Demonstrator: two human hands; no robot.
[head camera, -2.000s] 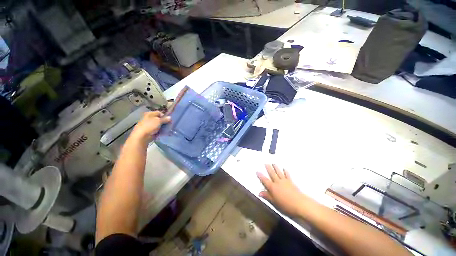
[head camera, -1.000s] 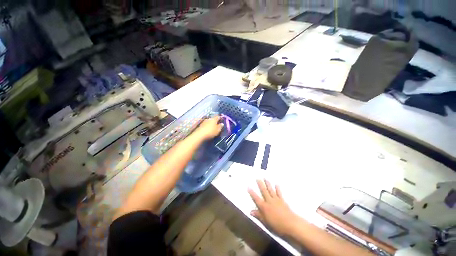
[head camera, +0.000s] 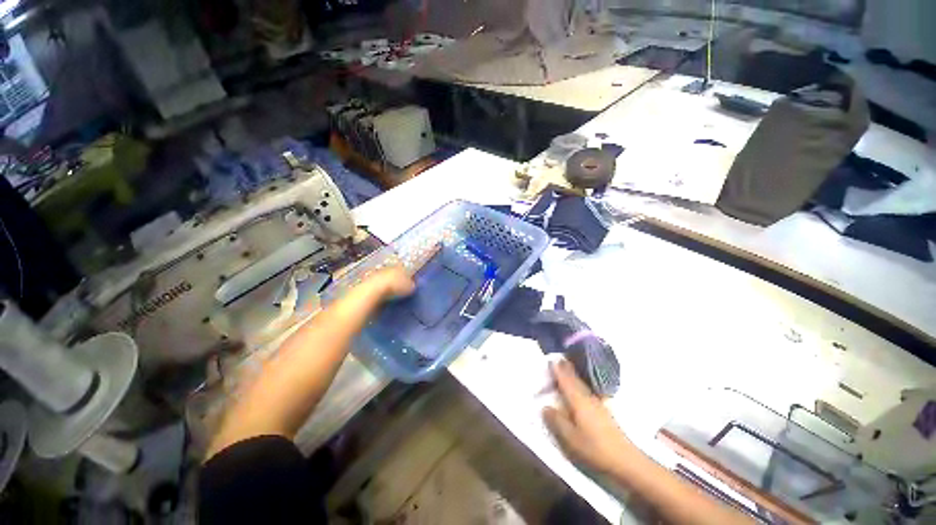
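Observation:
The blue perforated basket (head camera: 411, 366) stands left of centre. My left hand (head camera: 385, 289) reaches over its left side, with its fingers closed at the brown-strip edge of a flat clear-grey template (head camera: 443, 297) inside. Blue and pale small items lie beside the template. A striped dark-and-white bundle of cut pieces with a pinkish-purple tie (head camera: 595, 361) is on the white table. My right hand (head camera: 587, 415) is at the bundle, with its fingers at the near side; its grip is unclear. Dark flat pieces (head camera: 521, 311) lie beside the basket.
A cream sewing machine (head camera: 195, 277) and white thread cone stand (head camera: 87, 395) are on the left. Another clear template (head camera: 770, 451) lies at the lower right. A brown roll (head camera: 590, 167) and dark striped pieces (head camera: 577, 224) are behind the basket. A brown fabric piece (head camera: 795, 154) is further back.
The template was lifted two seconds ago and is now low in the basket. My left hand moved back left from the pink-tied items. The tied bundle now lies by my right hand, which was flat.

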